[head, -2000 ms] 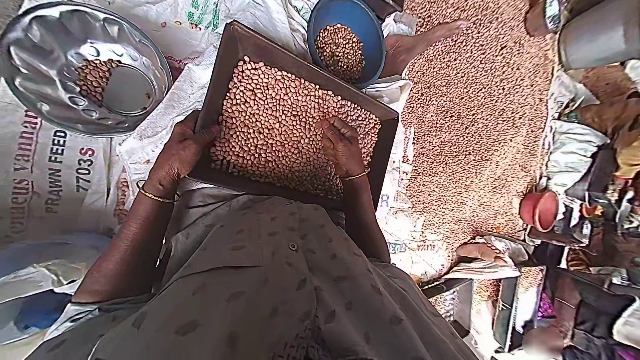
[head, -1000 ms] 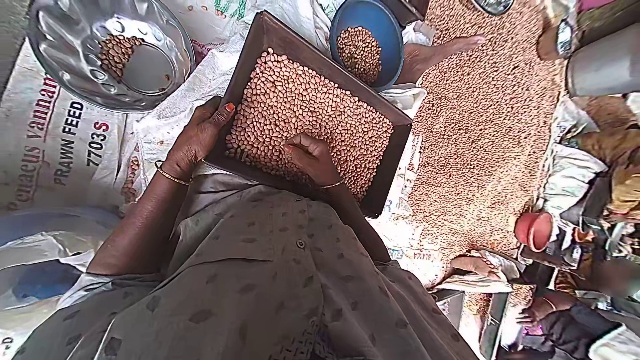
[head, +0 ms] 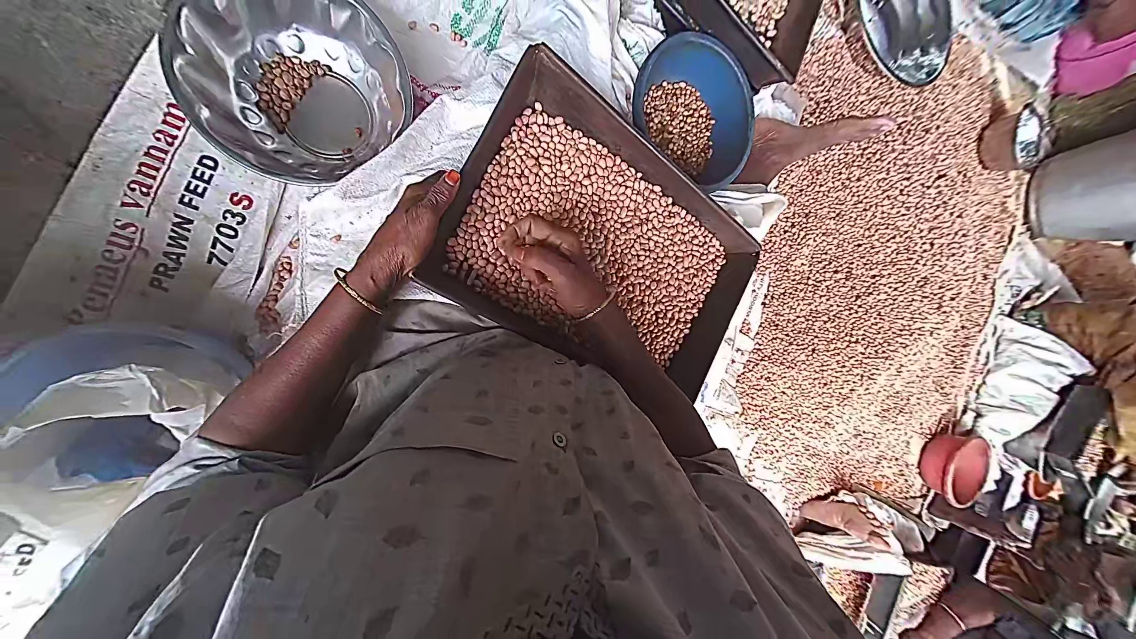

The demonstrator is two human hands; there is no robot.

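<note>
A dark rectangular tray (head: pixel 612 111) lies tilted over my lap, filled with a layer of pinkish-brown peanut kernels (head: pixel 621 213). My left hand (head: pixel 413 226) grips the tray's left side, thumb on the rim and the other fingers hidden beneath. Over the kernels near the tray's lower left, my right hand (head: pixel 555 266) has its fingers curled together and touches the kernels; whether any are pinched in it cannot be told. A blue plastic bowl (head: pixel 735 106) holding darker kernels stands just beyond the tray. At the upper left, a shiny metal basin (head: pixel 382 98) contains a small heap of kernels.
A wide spread of kernels (head: pixel 879 293) covers the floor at right, with a bare foot (head: pixel 799 142) at its edge. Printed white sacks (head: pixel 169 222) lie at left, near a translucent tub (head: pixel 98 355). Another dark tray (head: pixel 790 53), a red pot (head: pixel 954 470) and a co-worker's hand (head: pixel 963 608) are in view.
My right hand has moved left across the kernels from the tray's right part. My left hand keeps its hold on the tray. The view has shifted somewhat.
</note>
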